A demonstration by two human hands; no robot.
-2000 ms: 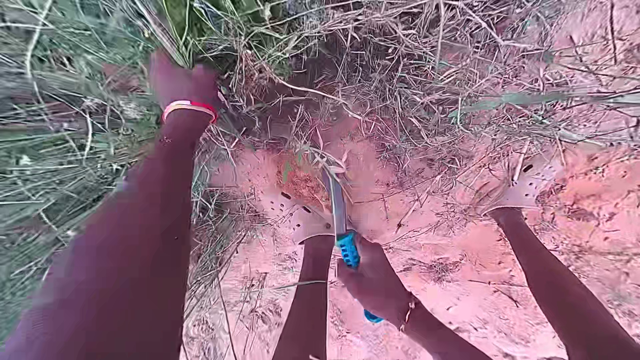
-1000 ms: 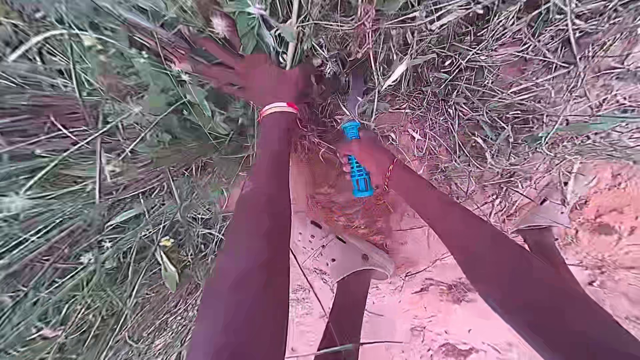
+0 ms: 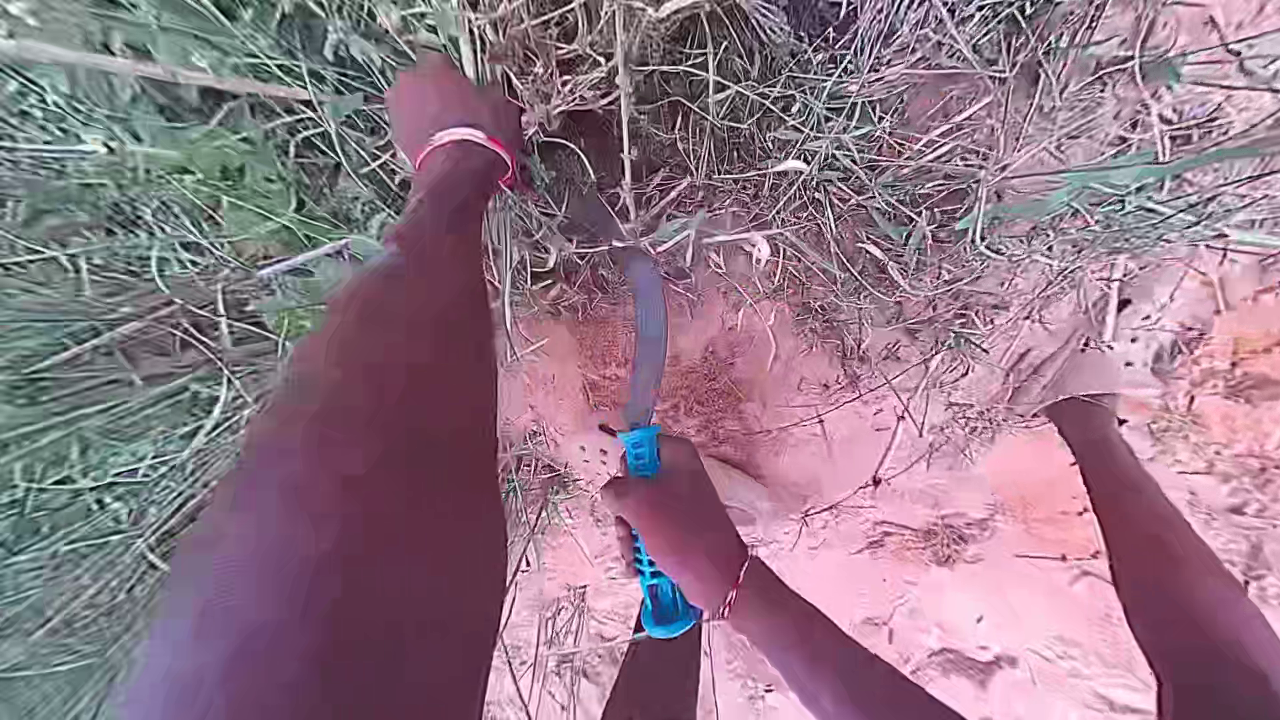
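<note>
My right hand [image 3: 675, 520] is closed around the blue plastic handle [image 3: 641, 452] of a sickle, below the middle of the view. The curved metal blade [image 3: 648, 325] points up and its far end goes in among dry stems at the edge of the grass. My left hand [image 3: 450, 110], with a red and white band at the wrist, is at the upper left, closed at a bunch of grass stems [image 3: 470, 40]; its fingers are mostly hidden behind the back of the hand.
Tall green grass [image 3: 130, 400] fills the left side. Dry grass and twigs [image 3: 850, 170] lie across the top. Below is reddish bare soil [image 3: 900, 590]. One perforated shoe [image 3: 590, 455] is just behind the right hand; another shoe [image 3: 1080, 365] stands at the right.
My left hand, spread among the plants a second ago, is now closed at the stems. My right hand with the sickle has drawn back from the grass, so more of the blade shows.
</note>
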